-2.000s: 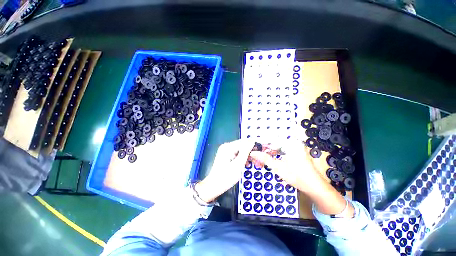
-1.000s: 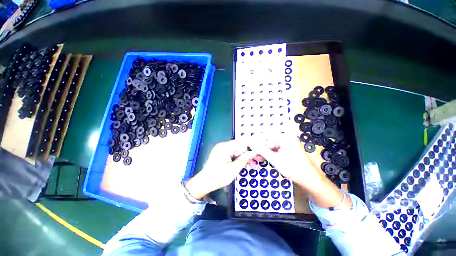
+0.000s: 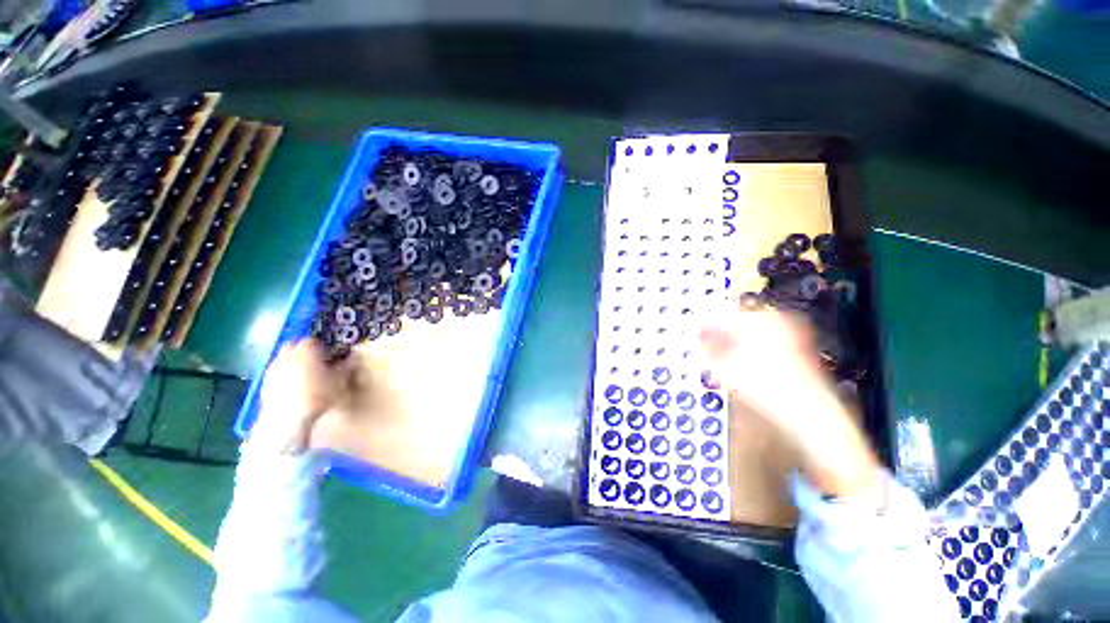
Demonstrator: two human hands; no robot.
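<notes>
My left hand point(image 3: 312, 387) is over the front left of the blue tray point(image 3: 483, 408), at the near edge of the heap of black rings point(image 3: 420, 231). Its fingers are blurred; I cannot tell if they hold a ring. My right hand point(image 3: 769, 359) is blurred over the black tray point(image 3: 867, 402), between the sticker sheet and the smaller heap of rings point(image 3: 808, 287), partly covering both. Its grip is unclear. The sticker sheet point(image 3: 661, 444) shows rows of dark circles at its near end. The white dotted area point(image 3: 657, 274) reaches to the far end.
Tan boards with rows of black parts point(image 3: 201, 231) lie far left, by a person's grey sleeve point(image 3: 61, 383). Spare sticker sheets point(image 3: 1035, 450) lie far right. A small clear plastic bag point(image 3: 913, 444) is beside the black tray. A dark strip point(image 3: 584, 73) crosses the far side.
My hands have parted from over the sticker sheet. The left moved left into the blue tray; the right moved right towards the smaller heap. More dark circles are uncovered.
</notes>
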